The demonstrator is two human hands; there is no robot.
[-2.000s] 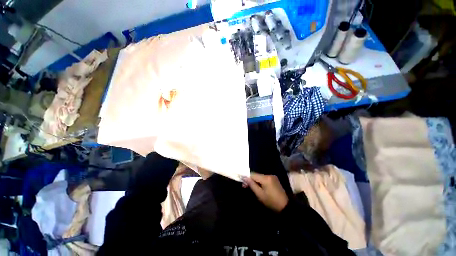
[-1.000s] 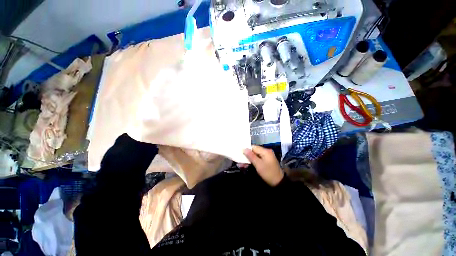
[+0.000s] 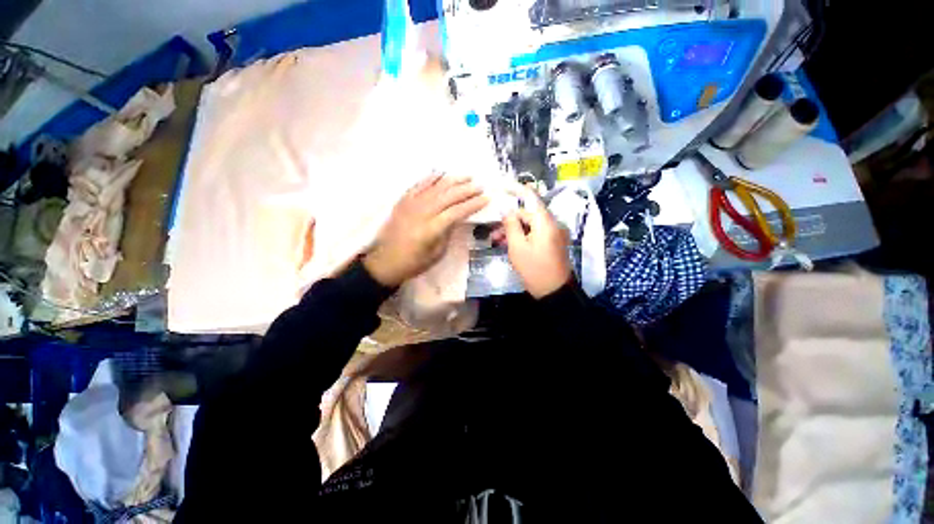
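The peach fabric panels [image 3: 256,194] lie spread on the table left of the sewing machine [image 3: 655,92], washed nearly white under the lamp. My left hand [image 3: 425,227] lies palm down on the panel near the needle area, fingers extended. My right hand [image 3: 535,244] is at the panel's right edge by the presser foot, with thumb and fingertips pinched on the fabric edge. The glare hides the exact edge at the fingertips. A white strip [image 3: 592,246] hangs just right of my right hand.
Red- and orange-handled scissors [image 3: 753,217], thread cones [image 3: 773,133] and checked fabric scraps [image 3: 657,274] are at the machine's right. Stacked cut panels [image 3: 819,399] lie at lower right. Crumpled peach pieces [image 3: 94,230] lie on the brown board at far left.
My left hand has come into view on top of the panel. My right hand has moved up from the table's front edge to the needle area, bringing the panel's edge with it.
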